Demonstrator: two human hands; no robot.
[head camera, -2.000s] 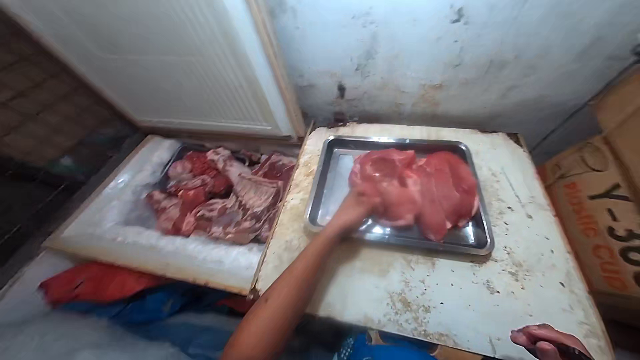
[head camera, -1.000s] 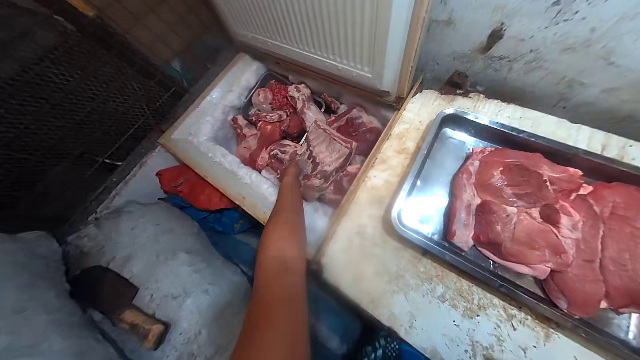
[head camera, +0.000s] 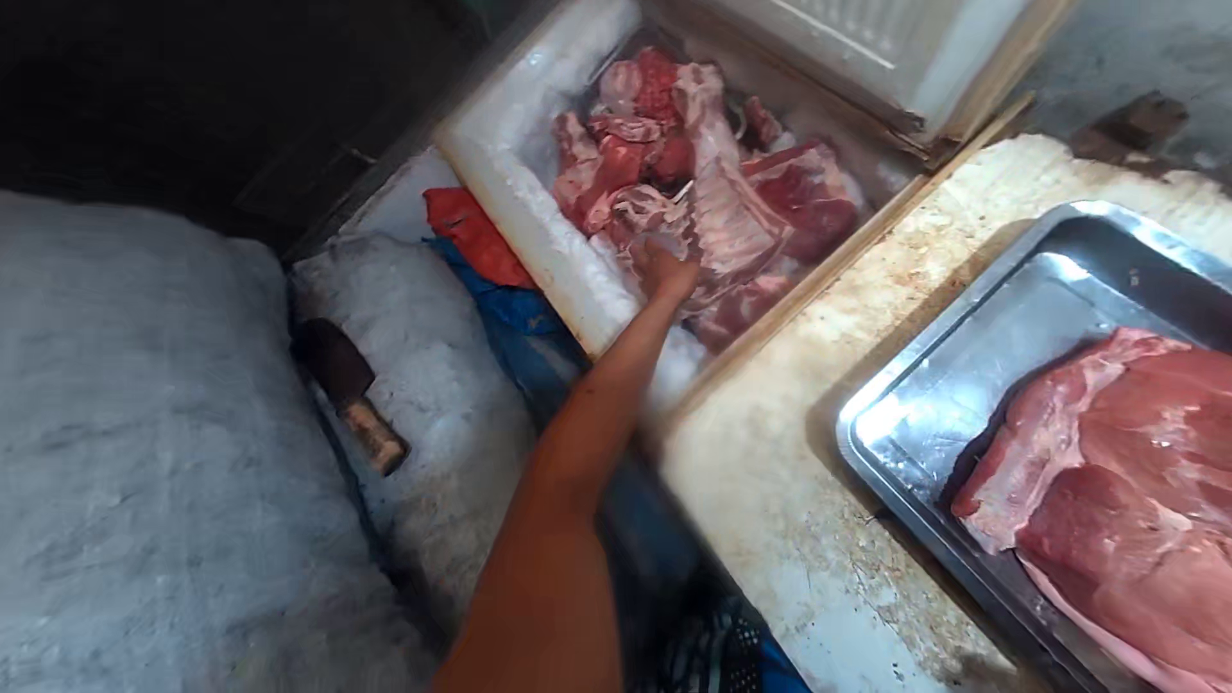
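Observation:
My left hand reaches into an open, frost-lined chest freezer and touches raw meat near a rib section. Its fingers are partly hidden against the meat, so a grip cannot be made out. Red cuts and bony pieces lie heaped around the ribs. To the right, a stainless steel tray rests on the worn white top beside the freezer opening, with large slabs of raw meat in it. My right hand is out of view.
The raised freezer lid stands behind the opening. Left of the freezer are filled pale sacks, a dark-bladed tool with a wooden handle, and red and blue plastic. The tray's near edge borders the stained top.
My left hand has moved from the meat in the tray to the meat in the freezer. My right hand, seen at the lower right two seconds ago, has left the view, which has swung left.

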